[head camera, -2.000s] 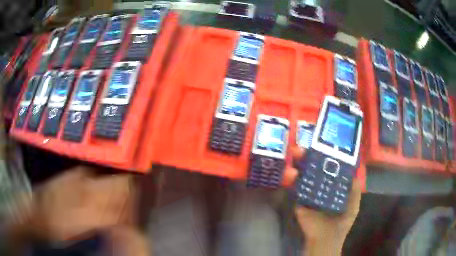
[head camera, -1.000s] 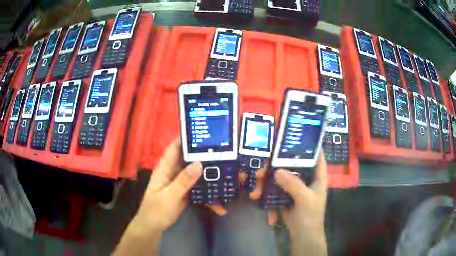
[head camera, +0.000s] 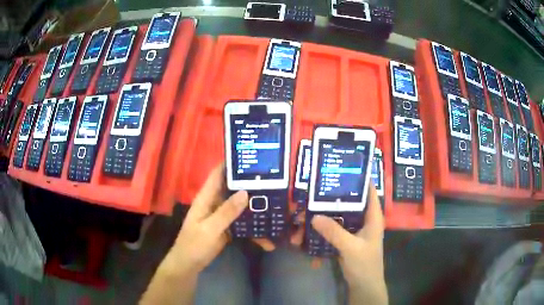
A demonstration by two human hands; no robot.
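My left hand [head camera: 206, 223] holds a keypad phone [head camera: 258, 146] upright, its thumb by the centre key. My right hand [head camera: 352, 238] holds a second keypad phone [head camera: 341, 170] beside it, thumb on the keys below the screen. Both screens are lit with a white text list and a highlighted line. Behind them lies the red-orange phone tray [head camera: 322, 83], with lit phones in some pockets and other pockets empty. Parts of phones show behind and on both sides of the right-hand phone; how they rest is hidden.
A left tray [head camera: 89, 189] and a right tray [head camera: 471, 181] hold several lit phones in two rows. Two phones [head camera: 265, 12] [head camera: 361, 11] with dark screens lie sideways on the green bench beyond the middle tray. Grey cloth [head camera: 516, 277] shows at the lower right.
Two seconds ago my left hand was a blur at lower left. Since one second ago, the right-hand phone has moved left and straightened, closer to the left-hand phone; the left-hand phone has shifted slightly right in view.
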